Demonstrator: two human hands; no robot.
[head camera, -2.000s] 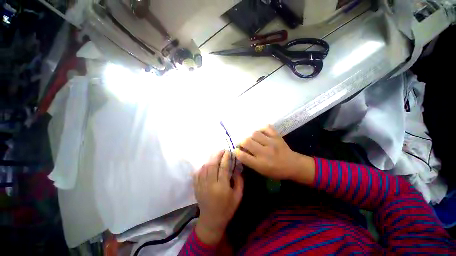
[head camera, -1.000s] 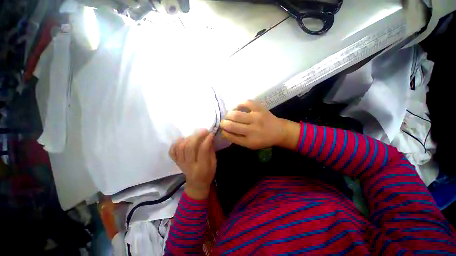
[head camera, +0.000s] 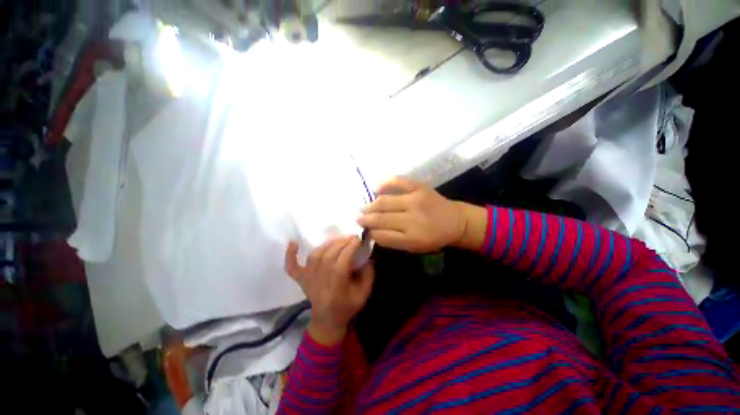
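Observation:
A large white fabric piece (head camera: 203, 219) lies over the machine bed, washed out by glare in its upper part. A thin dark piping line (head camera: 363, 180) runs along its right edge down to my hands. My left hand (head camera: 331, 280) pinches the edge at the near side, with fingers bent and thumb partly hidden. My right hand (head camera: 414, 217) holds the same edge just right of it, fingertips on the dark line. The needle area is lost in glare at the top.
Black shears (head camera: 499, 36) lie on the white table at the top right. A long white strip (head camera: 104, 170) lies at the left edge. White pieces with dark trim (head camera: 669, 211) hang at the right. More white cloth with a dark band (head camera: 251, 344) is below the table edge. An orange basket part (head camera: 176, 369) shows at lower left.
The view has tilted down since the oldest frame, so the shears and machine parts sit higher. Both hands stay on the piped edge; the left fingers have spread a little.

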